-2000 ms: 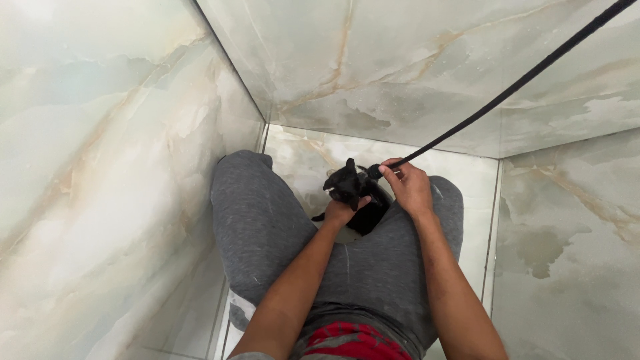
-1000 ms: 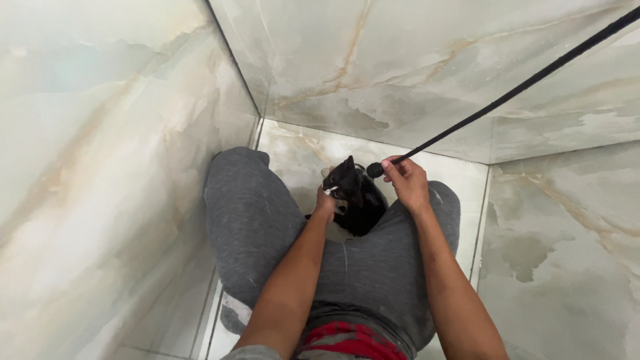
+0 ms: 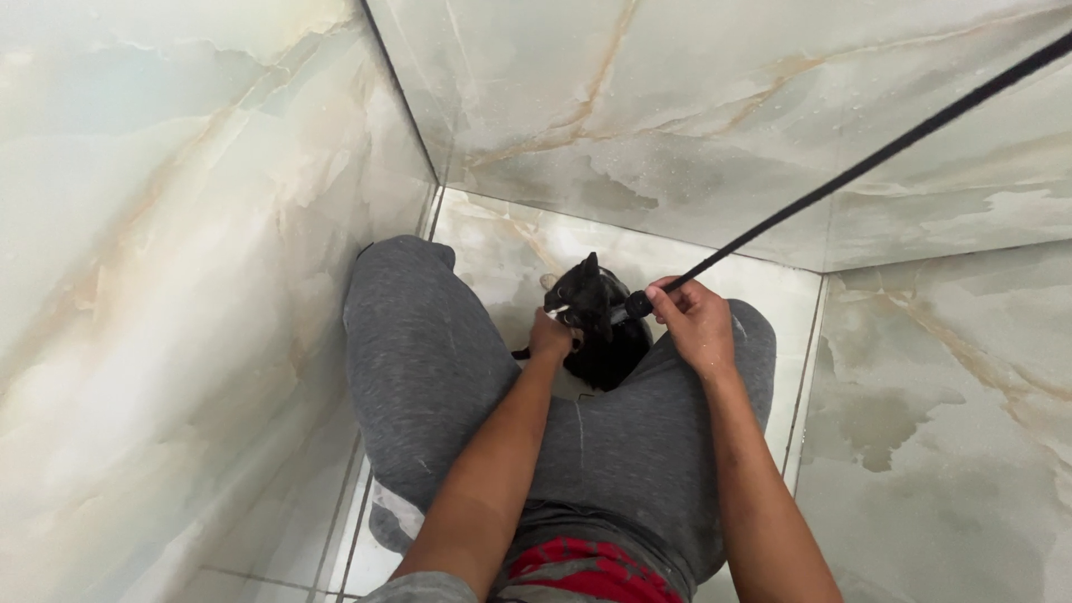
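A black cat [image 3: 615, 356] with a white mark on its face is on the tiled floor between my knees, its head turned to the left. Under its chin and chest is my left hand [image 3: 553, 335], gripping it at the front; the fingertips are partly hidden by the cat. My right hand [image 3: 697, 322] pinches the end of a black hose [image 3: 837, 180] just behind its dark nozzle [image 3: 639, 304]. Water comes from the nozzle onto the cat's neck, close to its ear.
Marble-patterned walls stand at the left [image 3: 167, 251], ahead [image 3: 628, 126] and at the right [image 3: 938, 402]. My bent legs in grey trousers [image 3: 419, 360] flank the cat. The hose runs up to the top right. Pale floor tiles [image 3: 481, 226] show beyond my knees.
The cat's head, upright a second ago, is now tipped toward the left. My left hand has stayed at its front. My right hand still holds the hose end beside the cat.
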